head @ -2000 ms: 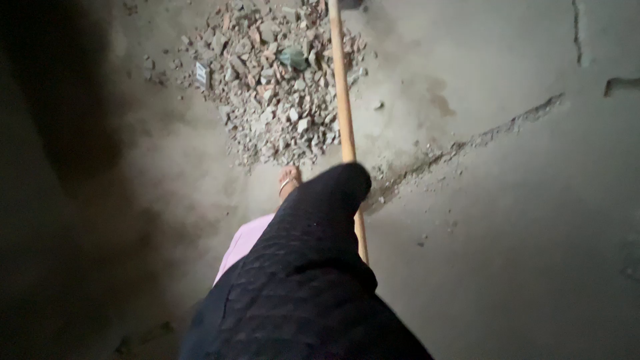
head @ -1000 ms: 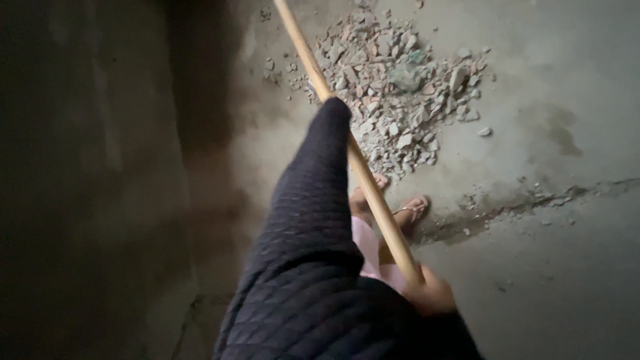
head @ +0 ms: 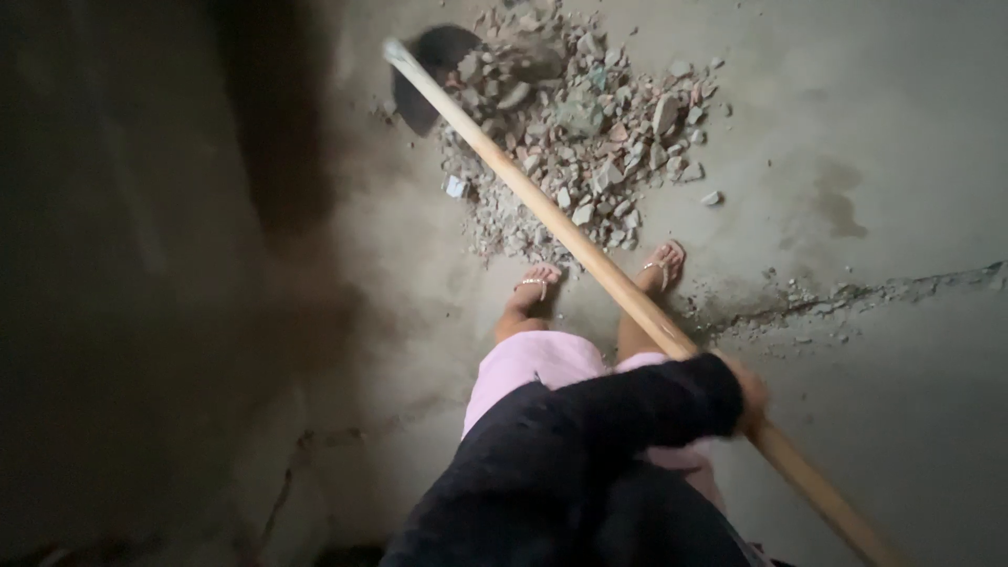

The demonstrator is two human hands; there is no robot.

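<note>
My left hand [head: 750,395], partly hidden by its dark quilted sleeve, is closed around the long wooden handle [head: 563,224] of a hoe. The handle slants from the lower right up to the dark metal blade [head: 417,98] at the upper left. That blade stands against the left side of a heap of broken rubble [head: 583,142], and the chunks beside it are blurred. My right hand is not seen.
My two feet in sandals [head: 539,280] stand at the near edge of the rubble. A broken crack [head: 835,303] with loose bits runs across the concrete floor at right. A dark wall lies along the left.
The hoe's handle has swung to a steeper slant, and its blade has come into view at the heap. My left hand has drawn back down and to the right. My right hand has left the view.
</note>
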